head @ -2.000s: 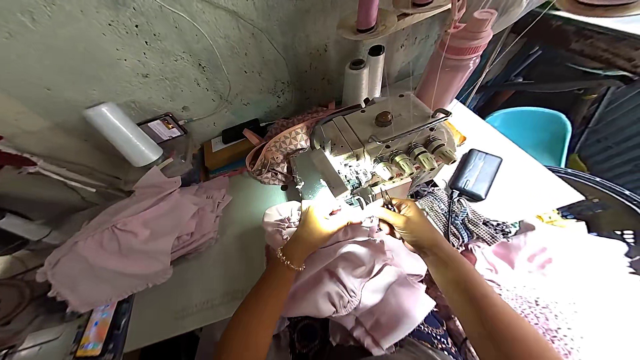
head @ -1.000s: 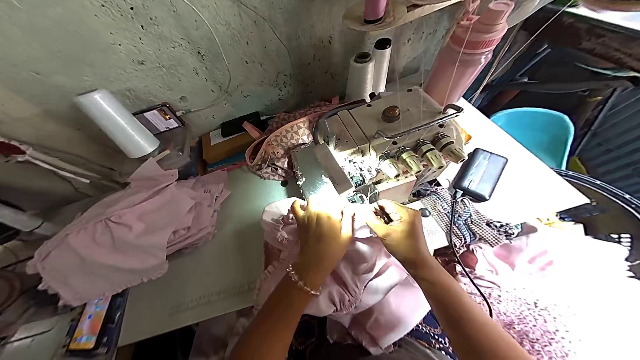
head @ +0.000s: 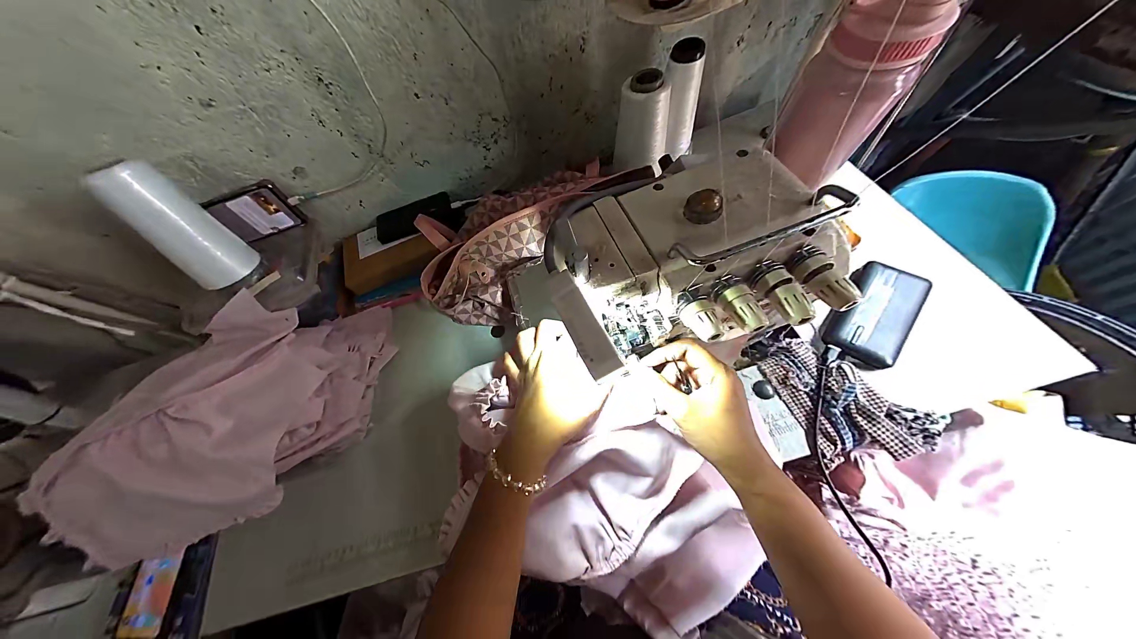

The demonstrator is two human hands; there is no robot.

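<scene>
An overlock sewing machine (head: 701,222) with several tension dials stands on the table under a bright light. My left hand (head: 550,390), a beaded bracelet at its wrist, presses on pale pink fabric (head: 621,506) just left of the needle area. At the front of the machine my right hand (head: 697,390) pinches the fabric's edge; a small dark tool, perhaps thread snips, shows within its curled fingers. The gathered garment hangs over the table's front edge below both hands. Glare hides the exact contact at the presser foot.
Pink cut pieces (head: 177,426) lie at the left, near a white thread cone (head: 173,222) and a phone (head: 253,213). A patterned bag (head: 497,257) sits behind the machine. Right are a black power bank (head: 877,315) with its cable, checked cloth (head: 816,399), a pink bottle (head: 856,89) and a blue chair (head: 981,222).
Both hands stay on the pink fabric at the machine. My left hand has shifted slightly, its fingers now beside the machine's front plate. The view has moved a little.
</scene>
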